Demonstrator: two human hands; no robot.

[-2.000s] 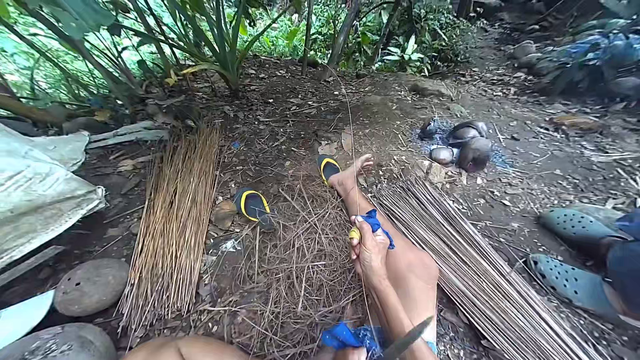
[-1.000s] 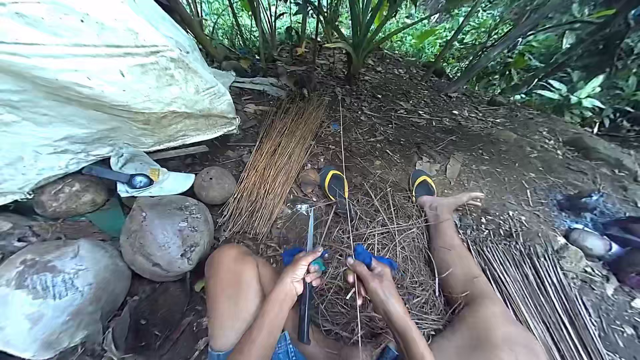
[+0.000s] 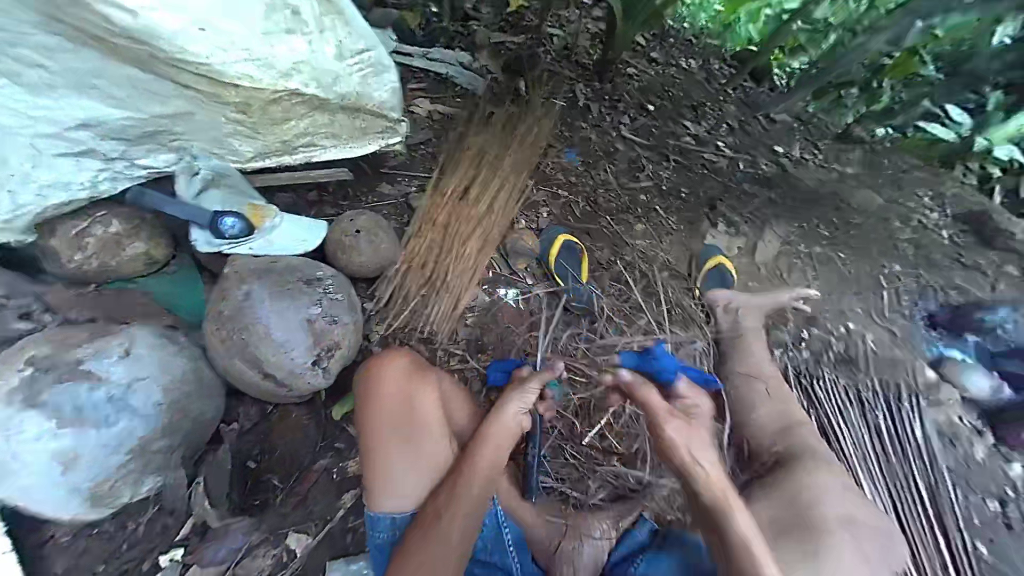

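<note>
In the head view, my left hand (image 3: 531, 392) is closed round a knife (image 3: 534, 436), its narrow blade pointing away from me; blue cloth (image 3: 504, 372) wraps a finger. To its right, my right hand (image 3: 668, 400) has bent fingers with blue cloth (image 3: 664, 366) on them; blur hides whether a thin stick is between them. Loose fibrous strips (image 3: 608, 456) lie on the ground beneath both hands. A bundle of thin brown sticks (image 3: 472, 216) lies beyond my left knee, and a second bundle of sticks (image 3: 880, 456) lies right of my outstretched leg.
Large stones (image 3: 284, 328) stand at the left, near a cap (image 3: 272, 228) with a wristwatch (image 3: 230, 225) on it. Behind them is a pale sheet (image 3: 200, 96). A flip-flop (image 3: 566, 260) and another flip-flop (image 3: 716, 270) lie ahead; plants grow beyond.
The right hand, earlier raised over the leg, came down beside the left hand. The long thin strip seen one second ago no longer shows clearly. The view has swung left and down.
</note>
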